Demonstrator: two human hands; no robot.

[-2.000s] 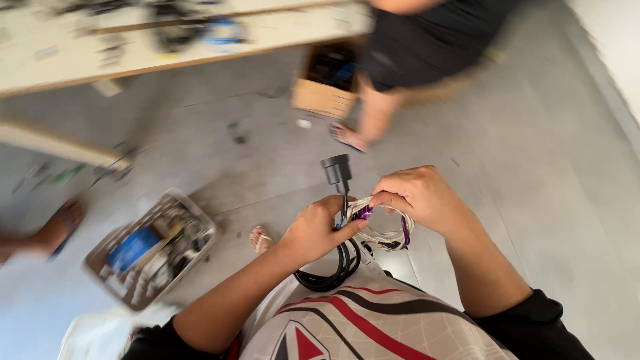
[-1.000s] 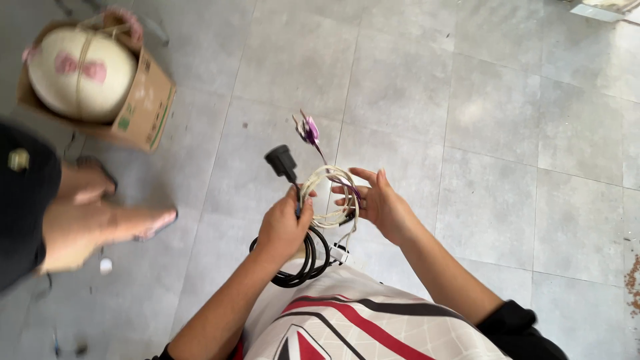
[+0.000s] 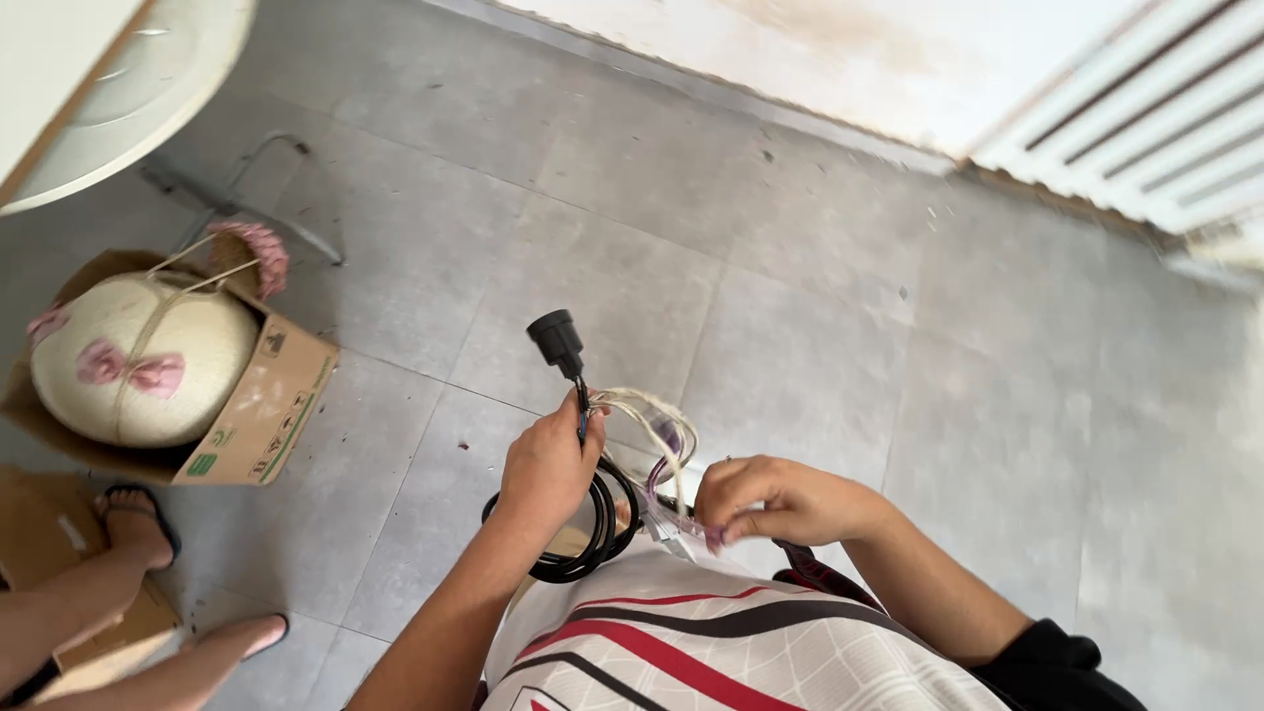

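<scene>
My left hand grips a bundle near the middle of the view. From its top sticks up a black cable connector, wide end upward. A coiled black cable hangs below the same hand. Loops of off-white cord pass from my left fingers to the right. My right hand, fingers curled, pinches a thin purple strand to the right of the coil. The strand's path among the loops is partly blurred.
At left a straw-coloured round hat with pink bows sits in a cardboard box. A person's legs and sandalled feet are at lower left. A table edge is top left, a white slatted panel top right.
The view has swung. My right hand, with fingers spread a second ago, has closed on the purple strand, which stood above the white loops and now hangs low at right.
</scene>
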